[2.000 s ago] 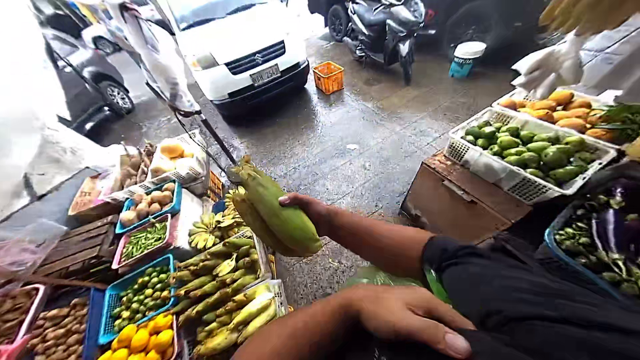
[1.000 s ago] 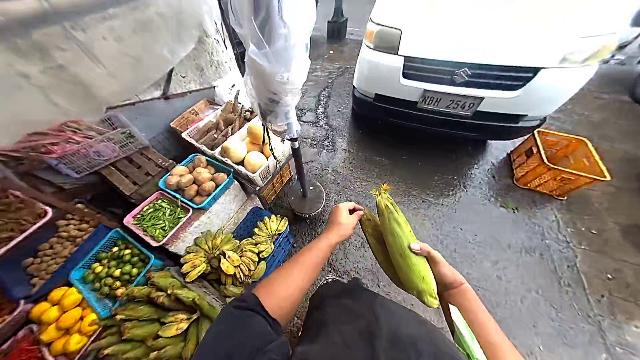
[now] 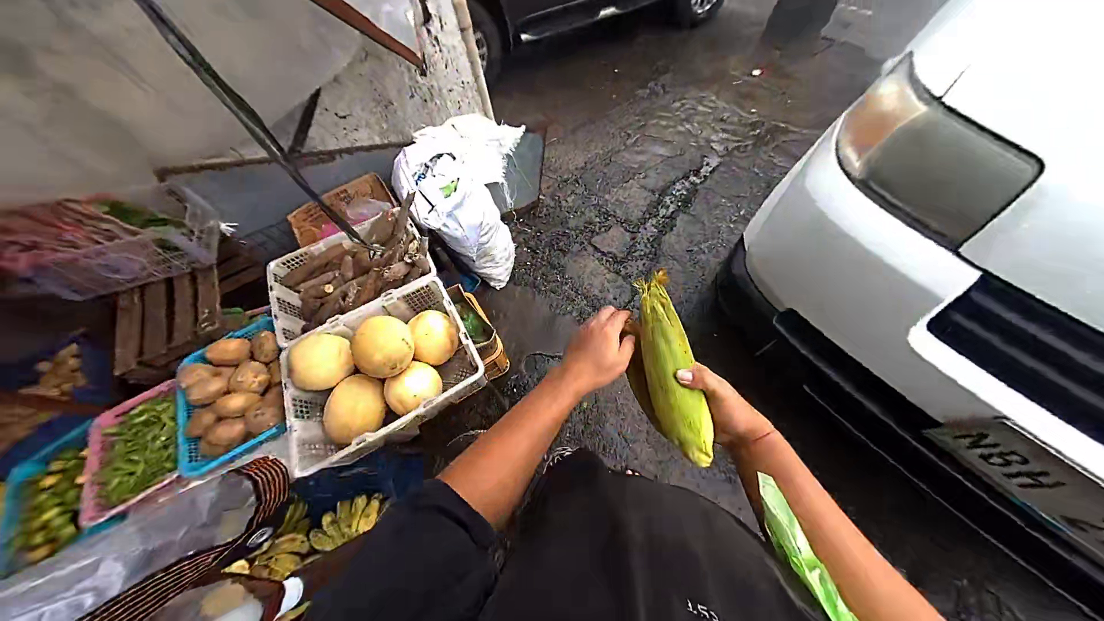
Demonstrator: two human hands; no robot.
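Note:
An ear of corn in its green husk (image 3: 675, 379) is held upright, slightly tilted, in front of my body, with brownish silk at its top. My right hand (image 3: 724, 404) grips its lower right side, thumb across the husk. At its upper left, my left hand (image 3: 597, 348) has curled fingers against a darker, brownish husk or second ear behind the green one; which of these it is cannot be told. A light green plastic bag (image 3: 798, 548) hangs along my right forearm.
On the left stand a white crate of yellow melons (image 3: 382, 345), a crate of brown roots (image 3: 354, 274), a blue basket of potatoes (image 3: 231, 392) and green pods (image 3: 138, 448). A white sack (image 3: 461, 194) lies beyond. A white van (image 3: 931, 198) stands close on the right.
The view has swung left since the stall's corn was in sight. Two seconds ago only my right hand held the corn; now my left hand is at its upper left side too.

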